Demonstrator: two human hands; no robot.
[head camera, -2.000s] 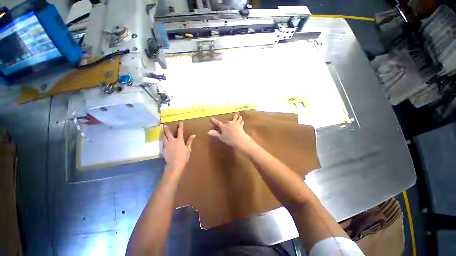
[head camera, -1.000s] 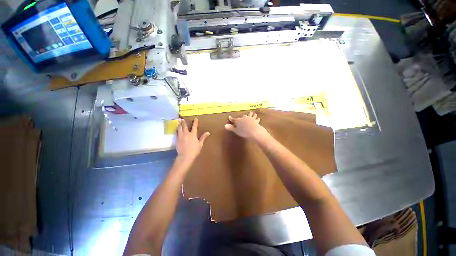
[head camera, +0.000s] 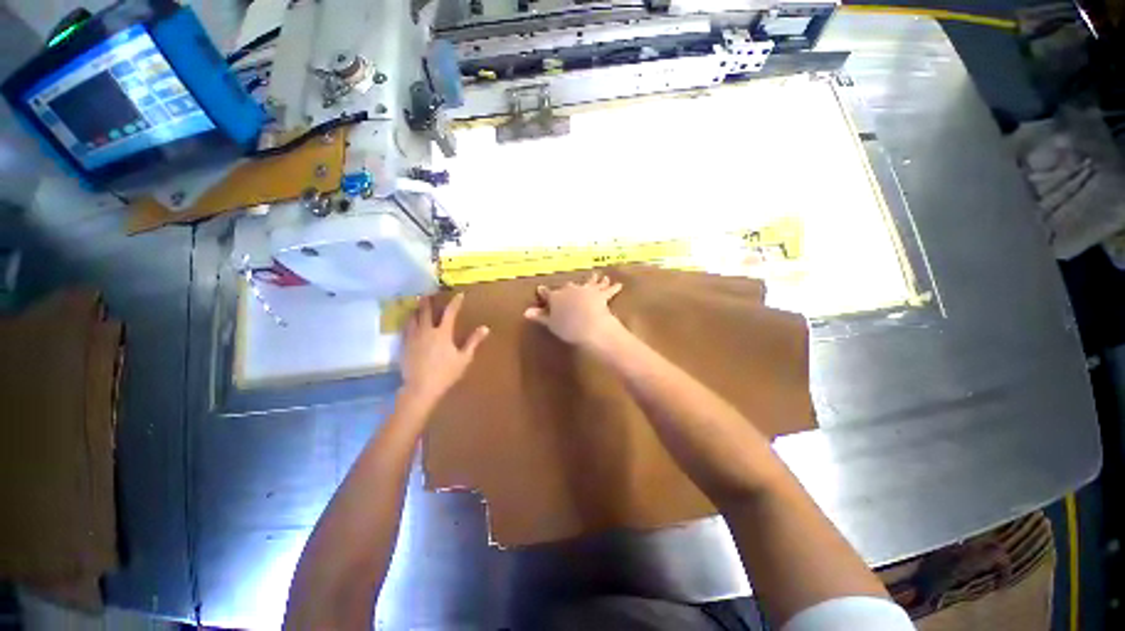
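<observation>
A tan-brown bag body panel lies flat on the metal table, its top edge along the yellow sewing template on the white carrier plate. My left hand rests on the panel's upper left corner, fingers spread. My right hand presses flat near the middle of the top edge, fingers apart. Neither hand grips anything. The white sewing machine head stands just left of and above my left hand. The panel's lower left corner is notched.
The blue-framed touchscreen is at the upper left. Stacked brown panels lie at the left. The grey feed carriage runs behind the plate. Brown workpieces sit below the table's right edge. Pale pieces are at the far right.
The camera view has shifted. My hands stay on the panel's top edge, with the left hand now slightly further left on the panel's corner. Nothing was taken up or let go.
</observation>
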